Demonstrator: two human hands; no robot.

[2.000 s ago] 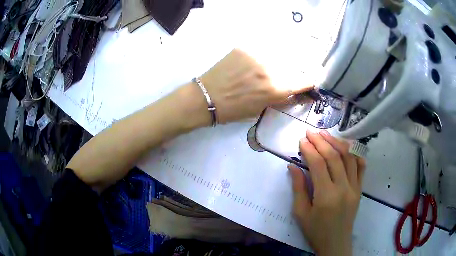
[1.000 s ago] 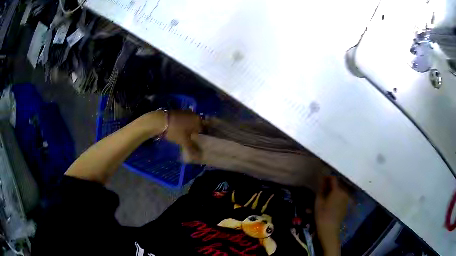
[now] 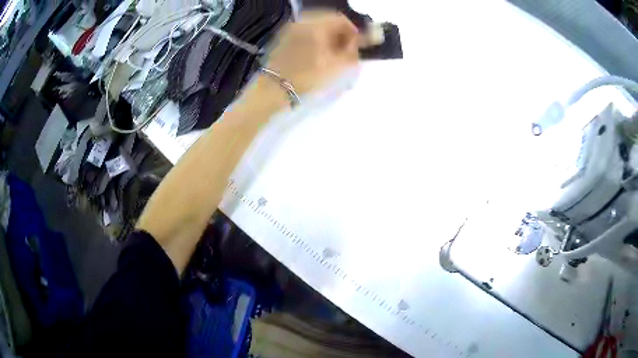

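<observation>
My left hand (image 3: 318, 52) is blurred at the upper middle, over the far side of the white table (image 3: 364, 175). Its fingers reach the edge of a dark brown piece (image 3: 392, 43); whether they grip it is not clear. My right hand is out of the picture. A stack of taupe pieces (image 3: 301, 339) lies at the lap below the table edge. The sewing machine (image 3: 594, 182) stands at the right, with no cloth visible at its needle plate (image 3: 529, 236).
A layered bundle of dark pieces (image 3: 210, 77) with pale cords (image 3: 140, 70) lies at the upper left. Tagged scraps (image 3: 98, 157) hang at the left. A blue basket (image 3: 220, 318) is below the table. Red-handled scissors (image 3: 601, 346) lie lower right. A dark ring (image 3: 536, 129) lies beyond the machine.
My left hand has moved from the taupe pieces at my lap up to the far side of the table. My right hand has left the view. The camera view has shifted.
</observation>
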